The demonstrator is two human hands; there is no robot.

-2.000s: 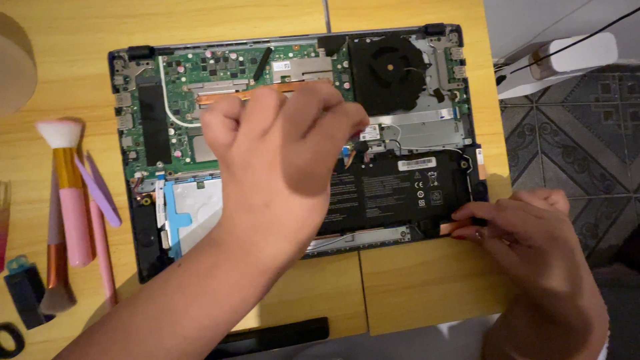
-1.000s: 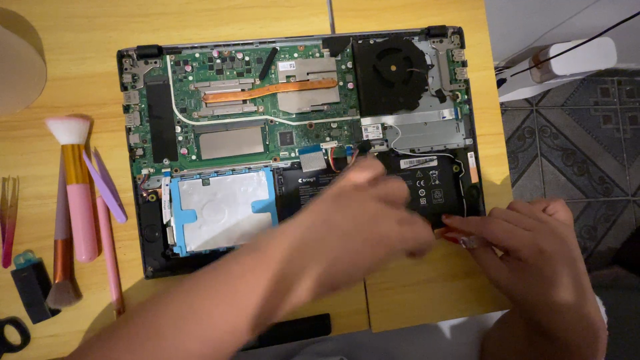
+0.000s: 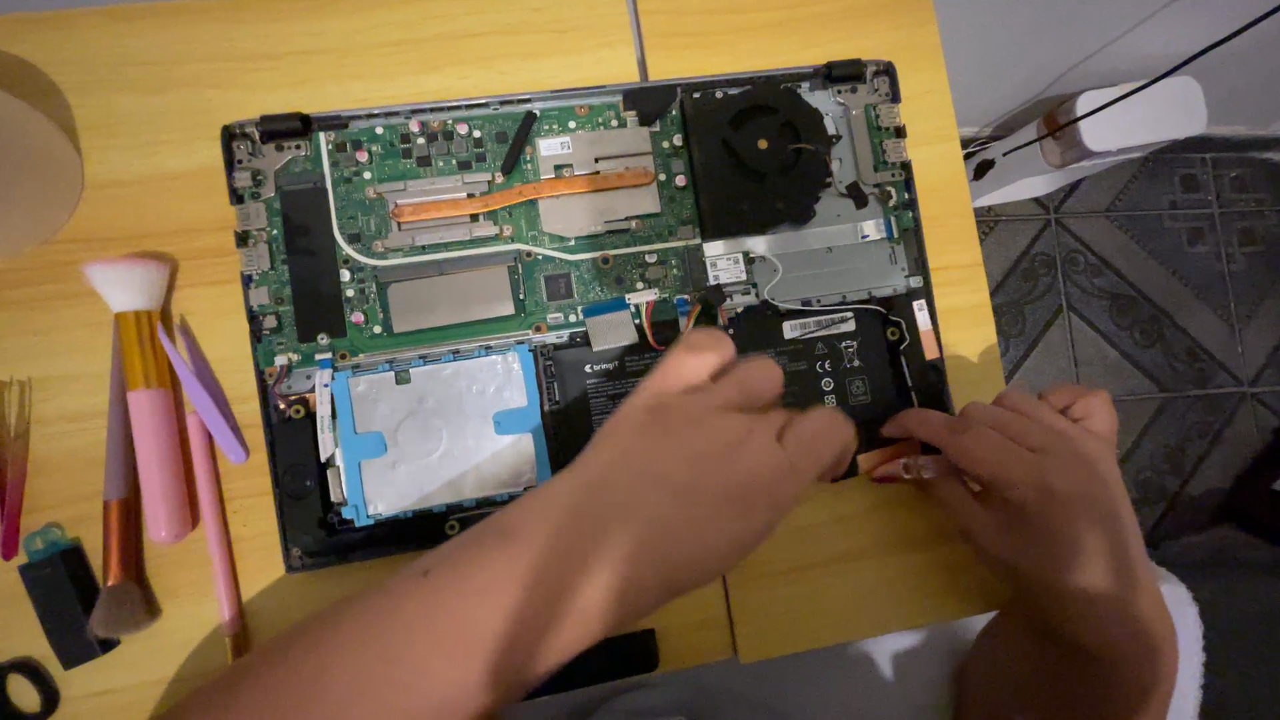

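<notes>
An opened laptop chassis [image 3: 290, 540] lies on the wooden table, with its circuit board [image 3: 590, 285], copper heat pipe [image 3: 520, 195], fan [image 3: 762, 145] and blue-edged drive [image 3: 440, 430] exposed. Over the black battery [image 3: 800, 350] is my left hand [image 3: 725, 440], its fingers curled; whether it holds anything is hidden. My right hand [image 3: 1030, 470] rests at the chassis's lower right corner, thumb and forefinger beside a copper-coloured foil strip [image 3: 888, 456]. I cannot tell if it grips the strip. Thin coloured wires [image 3: 690, 315] run between the board and the battery.
Makeup brushes [image 3: 155, 420], purple tweezers [image 3: 205, 395], pink tweezers [image 3: 14, 470] and a small black object [image 3: 65, 600] lie left of the laptop. A dark bar [image 3: 600, 660] sits near the front edge. A white device [image 3: 1120, 120] with a black cable stands beyond the table's right side.
My left hand has moved from over the circuit board down to the battery, uncovering the heat pipe and drive. My right hand stays at the lower right corner.
</notes>
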